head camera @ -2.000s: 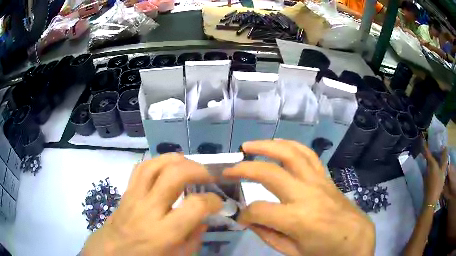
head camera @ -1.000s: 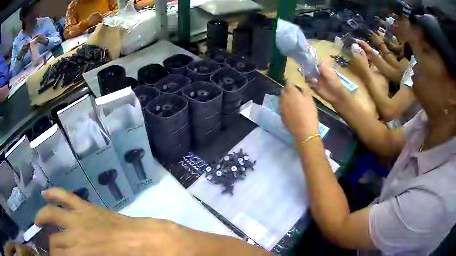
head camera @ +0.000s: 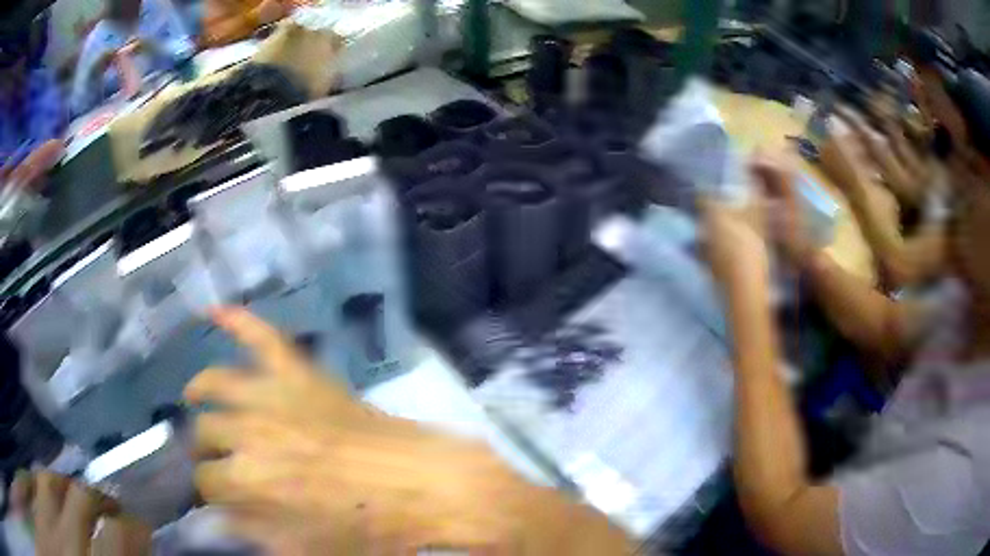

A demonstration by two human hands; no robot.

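The frame is blurred. My right hand reaches in from the bottom, its fingers apart, beside a pale carton with a white top flap. I see nothing held in it. My left hand is at the bottom left corner, cut off by the edge, at the near side of that carton; its grip is unclear. The carton's inside is hidden. Behind it stands a row of open pale blue-grey cartons with white flaps raised and whitish bags in their mouths.
Stacked black cups stand right of the cartons. Small black fittings lie on the white table. Another person's arm is at right, with a whitish bag at the hands. Black handles lie on brown paper at back left.
The view first swung right, then slightly back left. My right hand moved off the front carton's mouth and its fingers spread. The other person's whitish bag is now lower.
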